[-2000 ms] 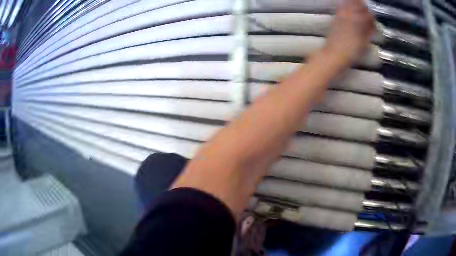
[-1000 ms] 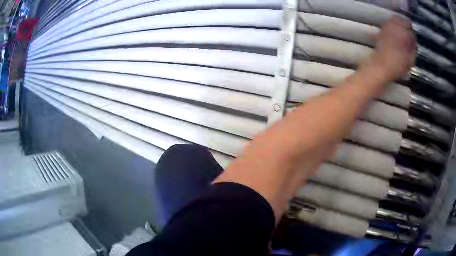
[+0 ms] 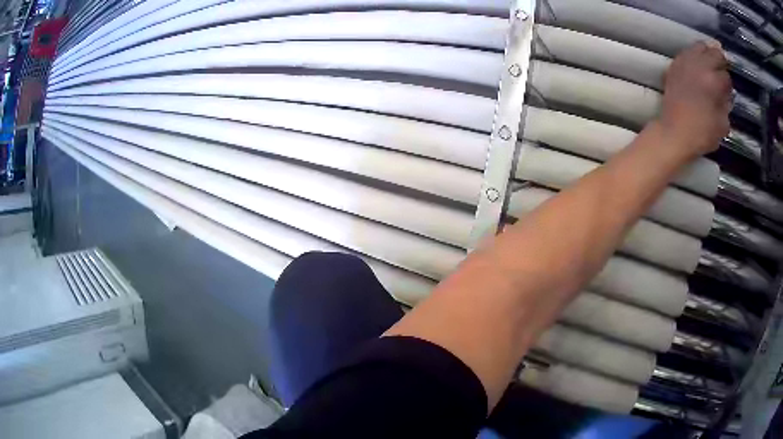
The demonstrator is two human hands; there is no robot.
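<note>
Long off-white tubes [image 3: 395,129] lie side by side and end bluntly at the right, where shiny metal rods [image 3: 738,231] continue. My left hand [image 3: 700,99], bare, reaches across from the bottom centre to the white-to-metal joint at the upper right. Its back faces the camera and its fingers are curled at the tube ends. The fingertips and anything in them are hidden. A flat silver bar with round heads [image 3: 505,133] crosses the tubes left of my forearm. My right hand is not in view.
A white vented box [image 3: 69,300] and a white surface stand at the lower left. A dark knee [image 3: 326,317] is beside the row. Crumpled whitish material [image 3: 232,416] lies at the bottom. A red object [image 3: 47,39] is far upper left.
The view has shifted, so the riveted bar and tube ends appear further right. My left hand stays at the tube ends and now shows more sharply and slightly lower than two seconds ago.
</note>
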